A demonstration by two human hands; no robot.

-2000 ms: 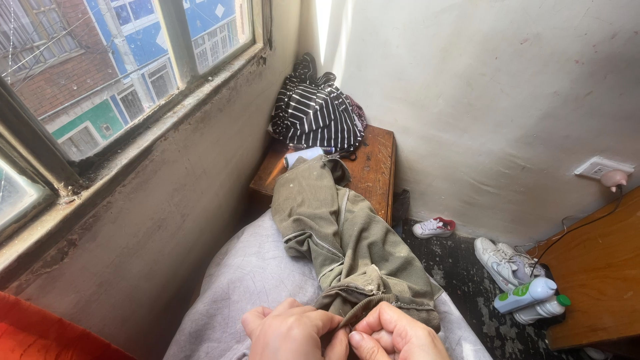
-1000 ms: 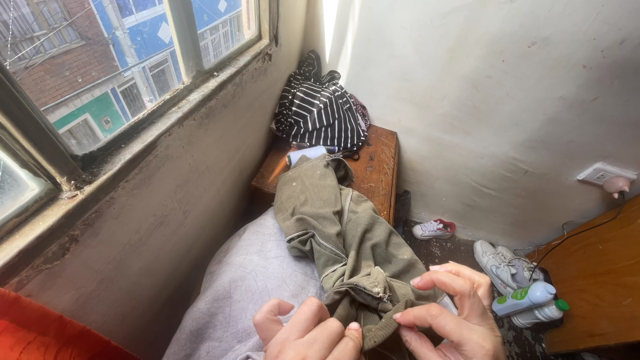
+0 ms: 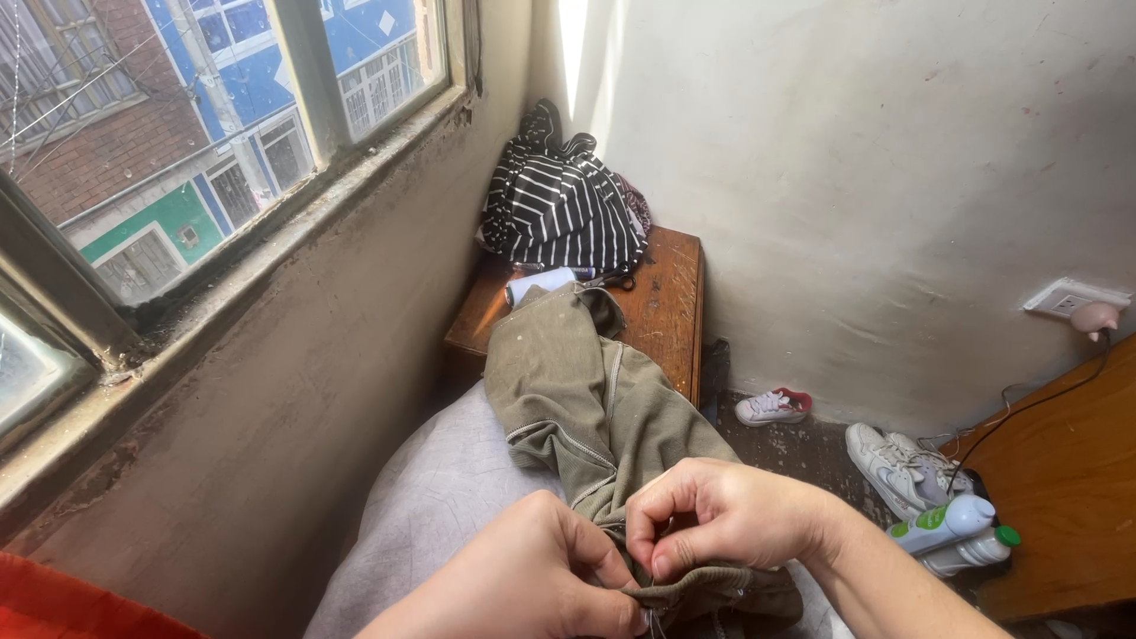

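An olive-green garment with pale overlocked seams (image 3: 568, 373) lies over a grey cloth-covered surface (image 3: 426, 506) and reaches onto a wooden table. My left hand (image 3: 550, 568) pinches the garment's edge between thumb and forefinger, at the bottom of the view. Close beside it, my right hand (image 3: 710, 519) has its thumb and fingertips brought together at the same fold; whether something small is between them cannot be seen. Loose thread ends hang by my left fingertips. At the garment's far end are a white thread spool (image 3: 540, 286) and dark-handled scissors (image 3: 621, 280).
Black-and-white striped cloth (image 3: 568, 204) is heaped on the wooden table (image 3: 670, 311) in the corner. A window frame (image 3: 266, 240) runs along the left wall. At right are sneakers (image 3: 896, 470), a small shoe (image 3: 772, 406), bottles (image 3: 945, 524) and a plug with a cord (image 3: 1093, 318).
My right hand was raised with its fingers apart one second ago; it is now lower and left, beside my left hand, with its fingertips together at the fold.
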